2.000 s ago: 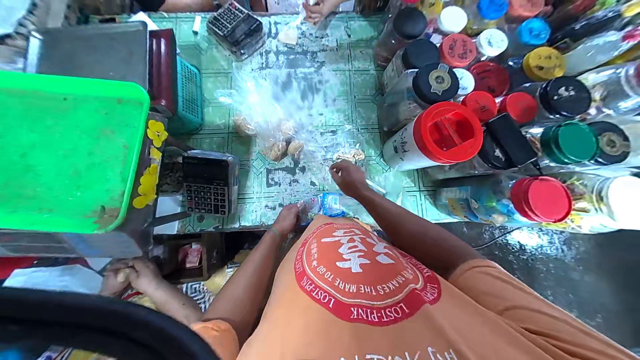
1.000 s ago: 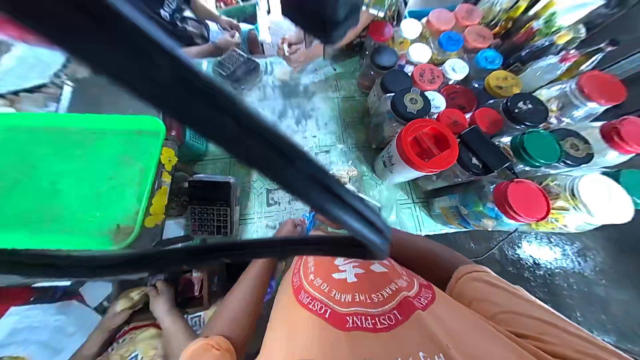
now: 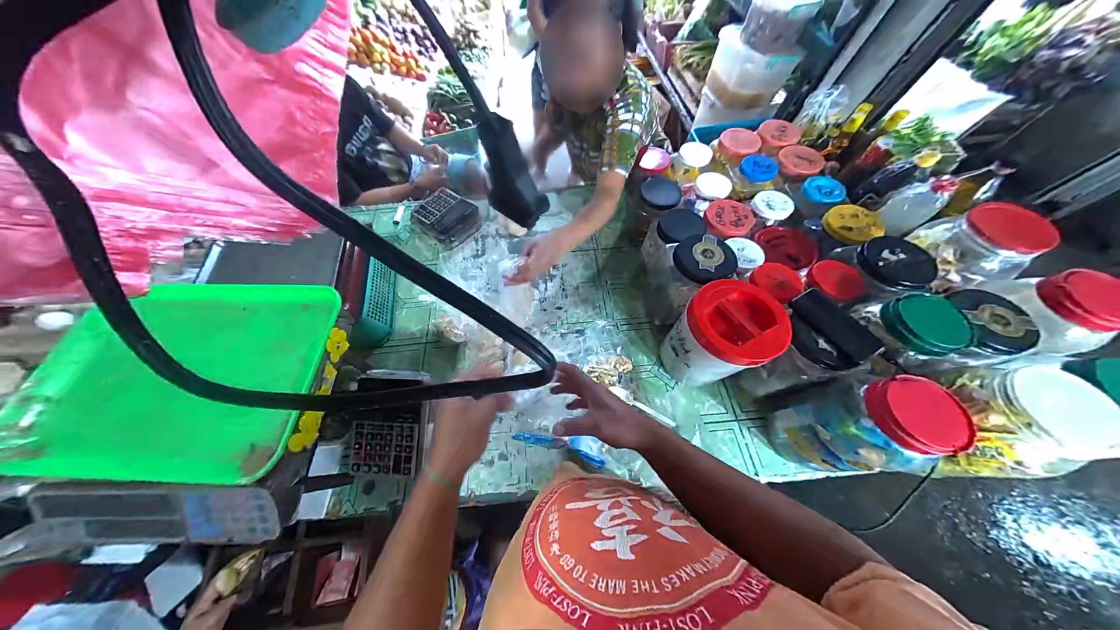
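My left hand (image 3: 465, 424), blurred, reaches over the near part of the green patterned table (image 3: 612, 302), beside a calculator (image 3: 385, 446); a black cable crosses in front of its fingers, so its grip is hidden. With fingers spread and nothing held, my right hand (image 3: 597, 409) hovers just above a blue plastic item (image 3: 560, 444). Clear plastic bags lie ahead of both hands, one with pale, chunky contents (image 3: 610, 367) near my right fingers. Across the table, another person's hand (image 3: 541, 254) touches a clear bag (image 3: 512, 271).
Lidded jars, including a red-lidded tub (image 3: 726, 332), crowd the right side. At left are a scale with a green tray (image 3: 175, 385), a teal basket (image 3: 378, 302) and hanging pink plastic (image 3: 192, 131). Another calculator (image 3: 444, 214) stands at the far edge. A black cable (image 3: 350, 223) hangs across the view.
The view has tilted up. My right hand, low over the table two seconds ago, now has its fingers spread. My left hand has moved forward. A person across the table now reaches in over it.
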